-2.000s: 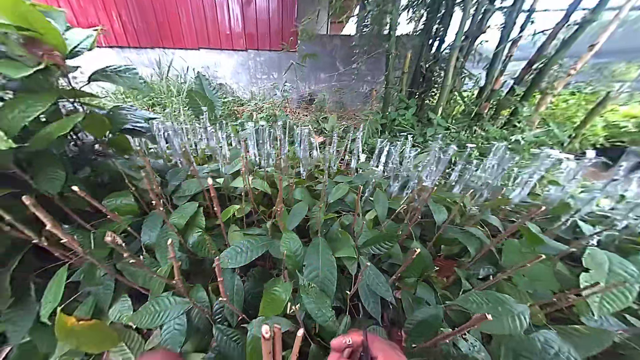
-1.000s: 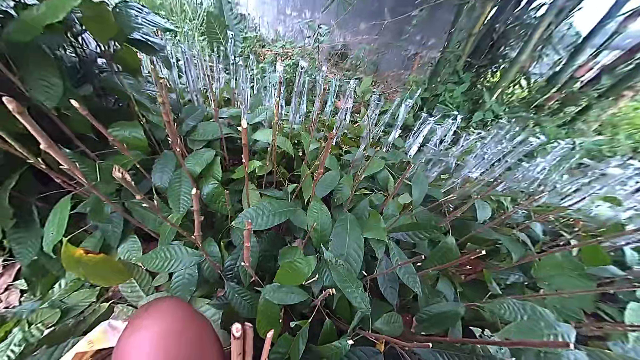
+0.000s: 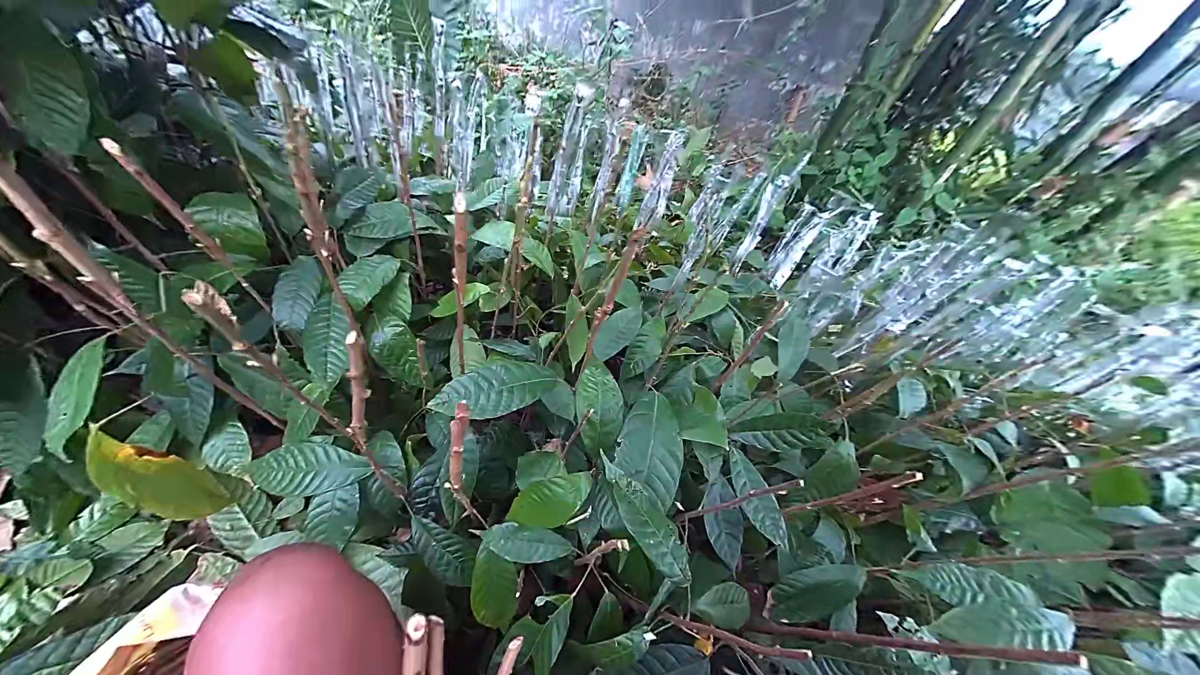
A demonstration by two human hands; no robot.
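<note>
Neither my left hand nor my right hand shows in the head view. A smooth, rounded patch of bare skin, probably my knee (image 3: pixel 295 614), fills the lower left edge. Just right of it, several cut stem pieces (image 3: pixel 422 647) rise from the bottom edge; what holds them, if anything, is hidden. Leafy plants with broad green leaves (image 3: pixel 647 450) spread ahead. Cut-topped brown stems (image 3: pixel 459 272) stand upright among them, and others lean right. Farther back, rows of stems are covered by clear plastic sleeves (image 3: pixel 562 169).
A yellow leaf (image 3: pixel 155 478) hangs at the left, above a pale wrapper or sheet (image 3: pixel 150 628) beside the knee. Long cut stems (image 3: pixel 919 647) reach across the lower right. Behind stand a grey wall (image 3: pixel 722 56) and thick bamboo stalks (image 3: pixel 881 75).
The view has swung down and tilted, and the red wall has left it. A hand at the bottom edge two seconds ago is out of view. More of the knee shows.
</note>
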